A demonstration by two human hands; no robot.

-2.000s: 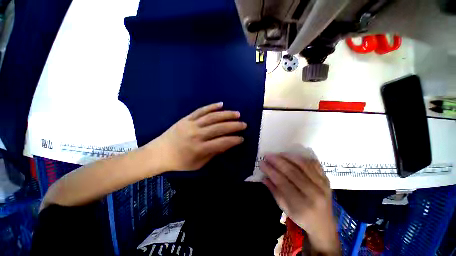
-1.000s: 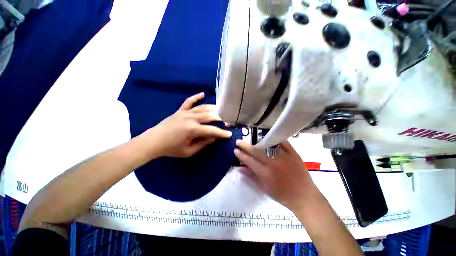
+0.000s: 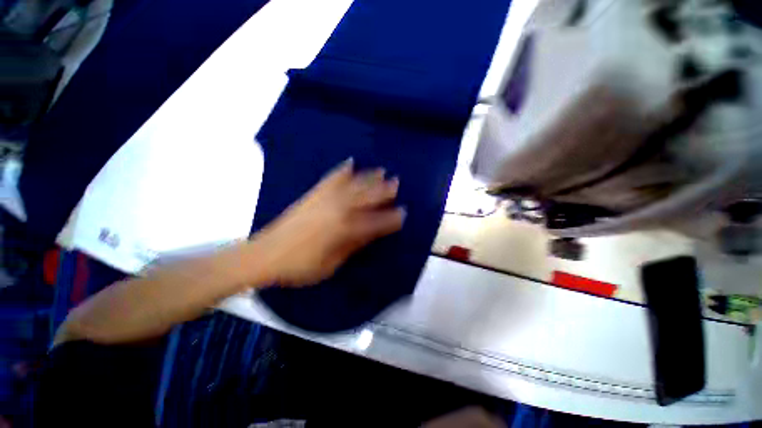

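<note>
A navy fabric panel (image 3: 368, 117) lies flat on the white table (image 3: 192, 167), its rounded end near the front edge. My left hand (image 3: 326, 226) rests on the panel with fingers spread, slightly blurred. My right hand (image 3: 459, 418) is mostly cut off by the bottom edge of the picture; only a blurred bit of skin shows. The sewing machine head (image 3: 585, 125) is right of the panel, blurred, and the panel's right edge lies left of the needle area.
A black smartphone (image 3: 675, 330) lies at the right. Red tape strips (image 3: 584, 283) mark the machine bed edge. Green-handled snips (image 3: 735, 306) lie right of the phone. More navy cloth (image 3: 125, 92) lies at far left. Blue crates (image 3: 209, 368) stand below the table's front edge.
The panel has come away from the needle area and lies left of the machine. My right hand has left the needle and dropped to the bottom edge. The view has shifted.
</note>
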